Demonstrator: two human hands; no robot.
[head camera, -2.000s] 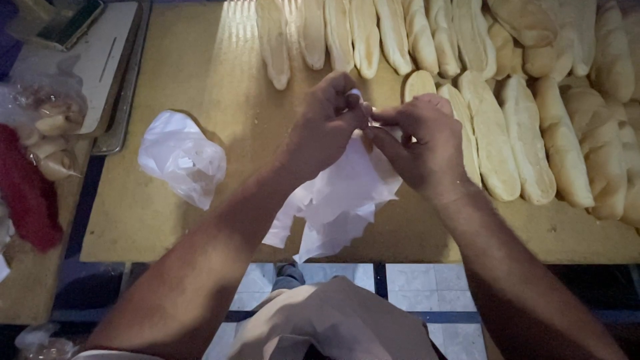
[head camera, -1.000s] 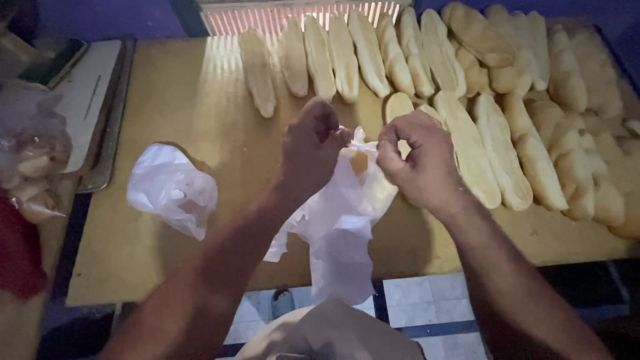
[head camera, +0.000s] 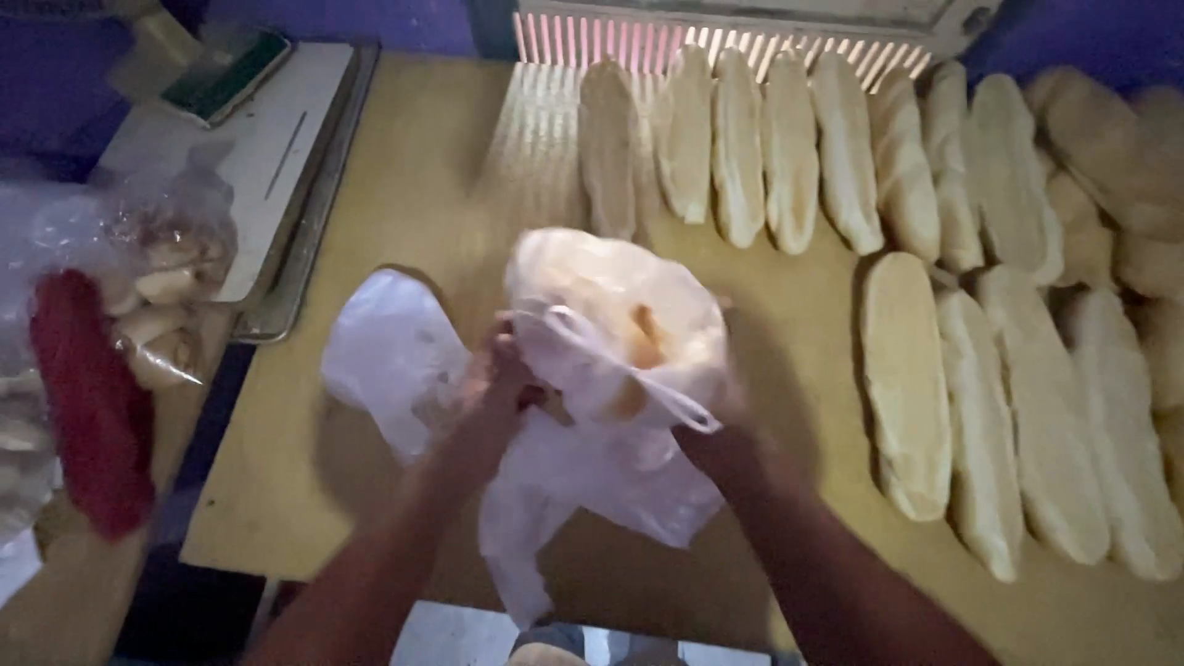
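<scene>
A white plastic bag bulges open above the middle of the table, with something orange-brown inside and a thin loop of plastic across its front. My left hand is at its left side and my right hand at its right side; the bag hides many of the fingers. More crumpled white plastic hangs below it, between my forearms. Left of my left hand lies another white plastic bag on the table. To the right, long split bread pieces lie side by side, apart from my right hand.
Another row of long breads lines the back of the yellowish table, before a slatted vent. At left are a metal tray under a white board, clear bags of rolls and a red cloth.
My hands have moved from pinching the top of the white plastic to the two sides of the bag, which now stands wide and rounded between them.
</scene>
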